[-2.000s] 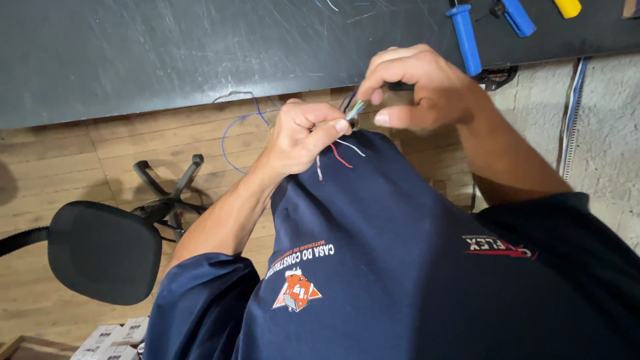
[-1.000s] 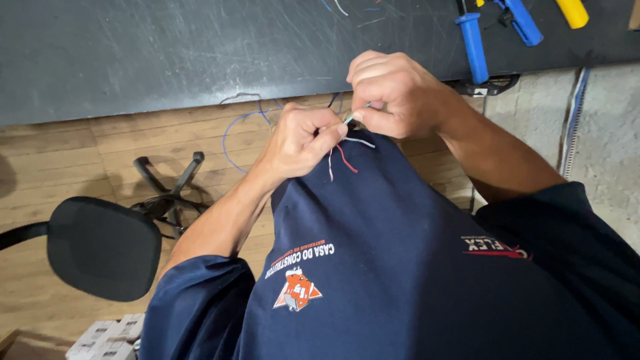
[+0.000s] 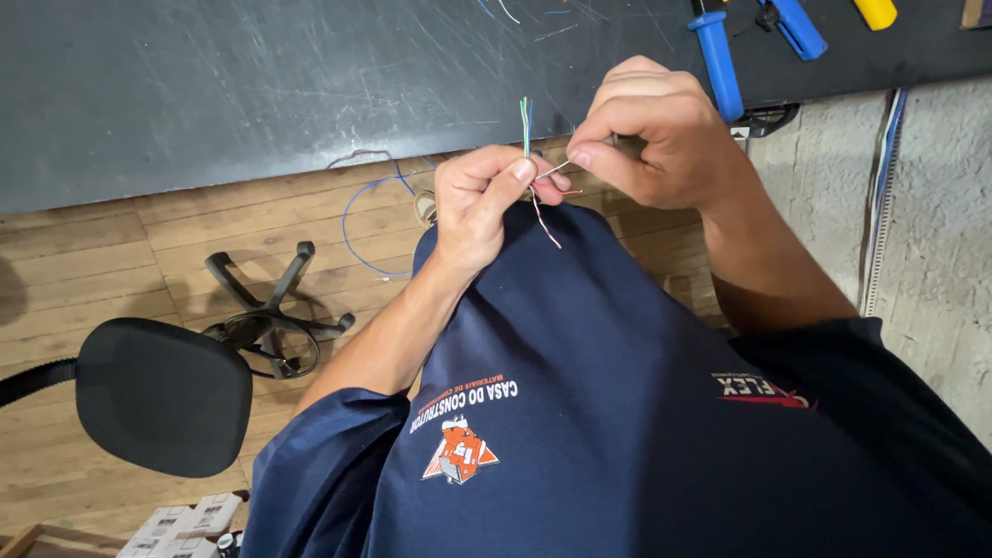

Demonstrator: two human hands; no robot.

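Between its thumb and forefinger, my left hand [image 3: 480, 201] pinches a small bundle of thin insulated wires. Green, white and blue wires [image 3: 526, 128] stand up together above the thumb. A twisted brownish-and-white pair [image 3: 544, 218] hangs below, and an orange-red wire [image 3: 570, 192] sticks out to the right. My right hand [image 3: 651, 132] holds the end of a whitish wire [image 3: 553, 170] between thumb and forefinger, stretched from the bundle. The other end of the bundle is hidden by my left hand.
Past my hands lies the dark worktop [image 3: 232, 93], with wire scraps [image 3: 508, 11], blue-handled tools [image 3: 721, 66] and a yellow handle [image 3: 876, 12] on it. A blue cable [image 3: 346, 225] loops below its edge. A black swivel chair [image 3: 163, 395] and white boxes [image 3: 182, 527] stand lower left.
My right hand was close against my left at the bundle a second ago; it is now farther right, with a whitish wire drawn out. The green, white and blue wires now show upright.
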